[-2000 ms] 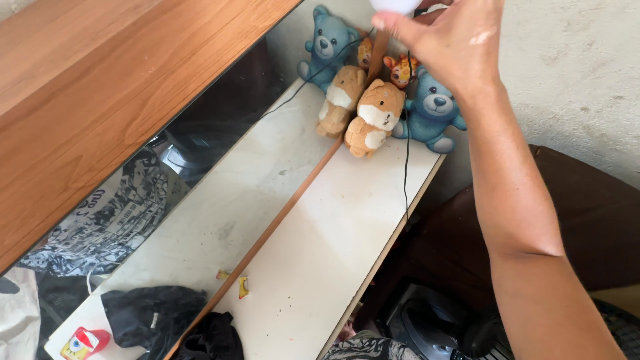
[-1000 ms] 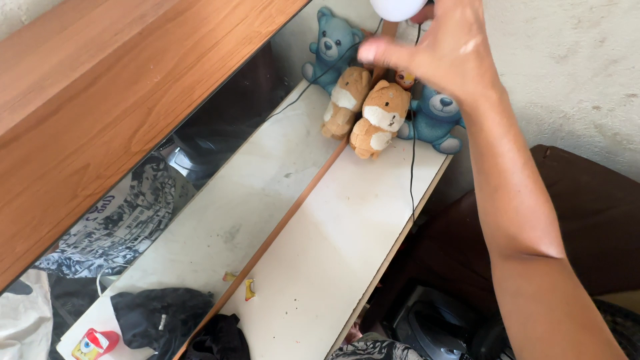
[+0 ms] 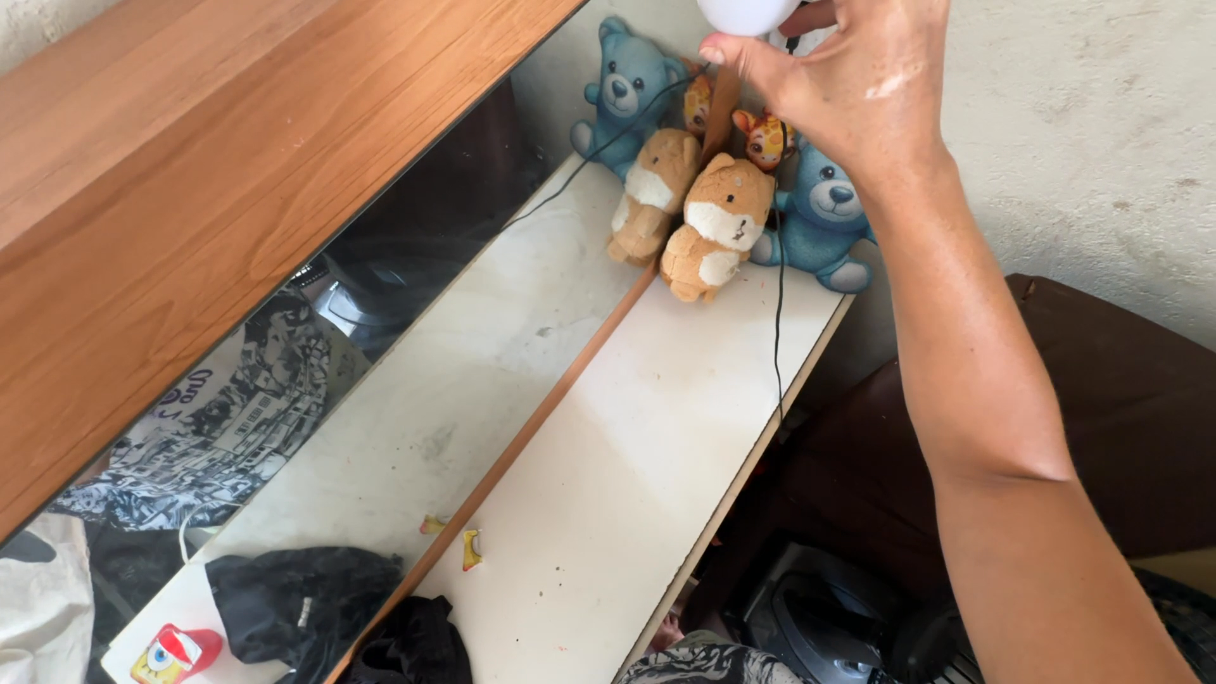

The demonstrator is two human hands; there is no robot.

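My right hand (image 3: 855,85) is raised at the top right, its thumb and fingers around a smooth white rounded object (image 3: 746,11) that the upper frame edge cuts off. Below it, a tan and white plush toy (image 3: 719,226) leans by a blue teddy bear figure (image 3: 828,214) on a white shelf (image 3: 655,408). A small giraffe figure (image 3: 763,140) stands behind them. The mirror (image 3: 532,285) beside the shelf repeats these toys. A thin black cord (image 3: 779,313) hangs down past the blue bear. My left hand is not in view.
A wood-grain panel (image 3: 237,190) crosses the upper left. Black cloth (image 3: 413,646) lies at the shelf's near end, by a small yellow piece (image 3: 471,550). Right of the shelf are a dark brown surface (image 3: 1092,408), a black appliance (image 3: 807,608) and a rough wall (image 3: 1092,123).
My right thumb dropped away from the white object one second ago and is now back up against its underside. The giraffe figure, mostly covered then, shows again.
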